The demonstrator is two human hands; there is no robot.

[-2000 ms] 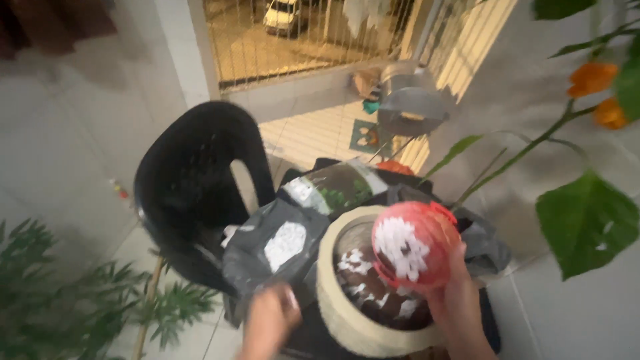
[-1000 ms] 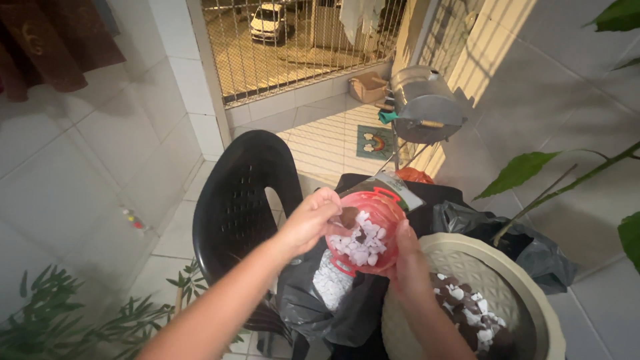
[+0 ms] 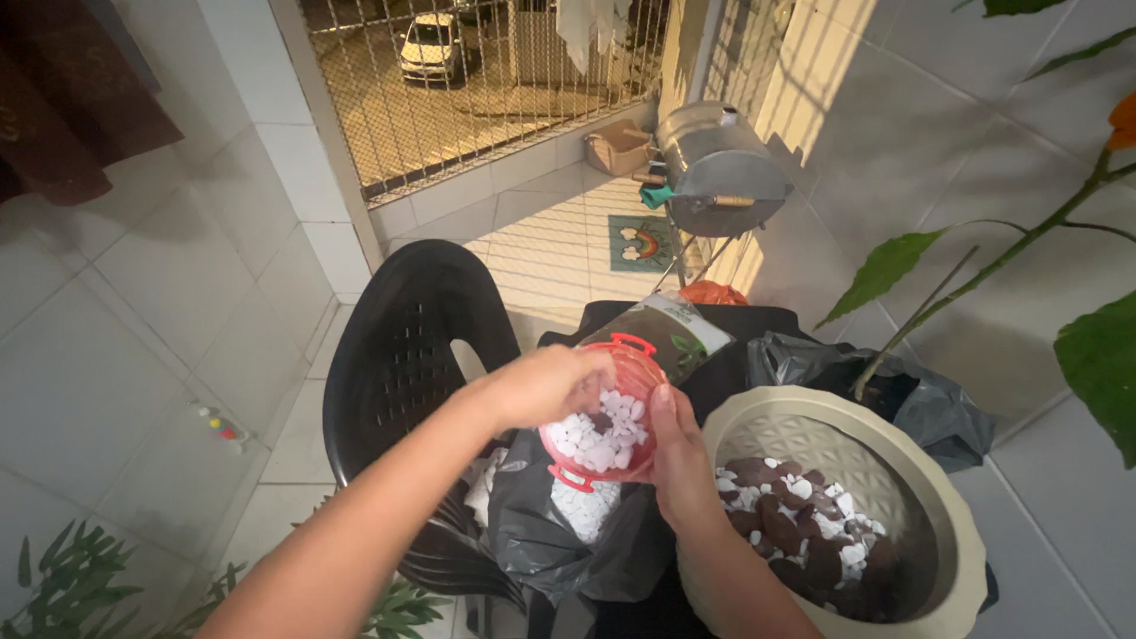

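Observation:
A red plastic bowl with small handles (image 3: 641, 373) holds white pebbles (image 3: 603, 439) and a dark piece among them. My right hand (image 3: 679, 444) grips the bowl's right side. Over its upper left part, my left hand (image 3: 564, 386) has its fingers inside the bowl; whether they pinch anything is hidden. Below the bowl, a black plastic bag (image 3: 532, 541) lies open with more white pebbles (image 3: 587, 508) in it. A large beige planter (image 3: 963, 532) at the right contains brown stones (image 3: 781, 524) mixed with white ones.
A black plastic chair (image 3: 390, 355) stands at the left. Behind the bowl lies a printed soil bag (image 3: 674, 333). At right are a black bag (image 3: 950, 408) and a leafy plant stem (image 3: 976, 266). Further back stand a metal barrel grill (image 3: 719, 169) and a basket (image 3: 619, 149).
Two seconds ago the red bowl was over the planter, with my left hand apart from it. Now the bowl is over the black bag, with my left hand's fingers inside it.

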